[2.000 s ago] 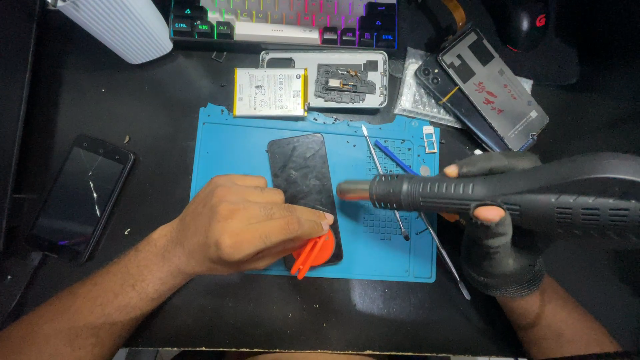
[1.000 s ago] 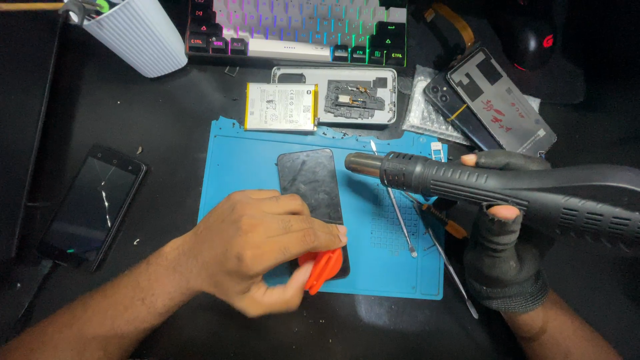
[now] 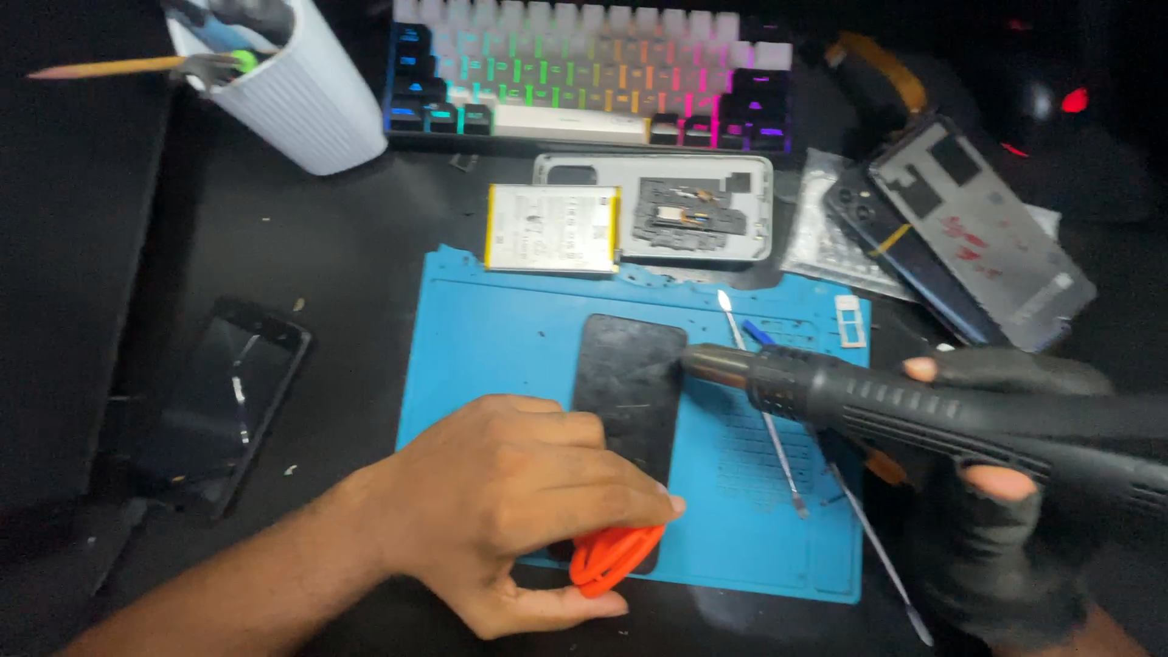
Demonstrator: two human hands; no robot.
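A dark smartphone [image 3: 630,383] lies on a blue silicone repair mat [image 3: 493,356]. My left hand [image 3: 538,502] grips an orange plastic suction-cup tool [image 3: 616,555] over the phone's lower end and partly hides both. In my gloved right hand [image 3: 985,511] is a black hot air gun [image 3: 885,397]; its metal nozzle points left at the phone's upper right edge. A metal spudger [image 3: 771,424] lies on the mat beneath the gun, and another metal tool [image 3: 881,547] crosses the mat's right edge.
Behind the mat are a phone battery [image 3: 554,228], a phone back cover [image 3: 748,237] and a lit keyboard [image 3: 570,119]. Further phone parts [image 3: 985,237] lie on bubble wrap [image 3: 817,228] at right. A cracked phone [image 3: 228,401] and a white ribbed cup of tools [image 3: 315,109] are at left.
The orange tool in my left hand has tilted from lying nearly flat on the phone. The gun's nozzle moved off the phone's edge, then came back close to it.
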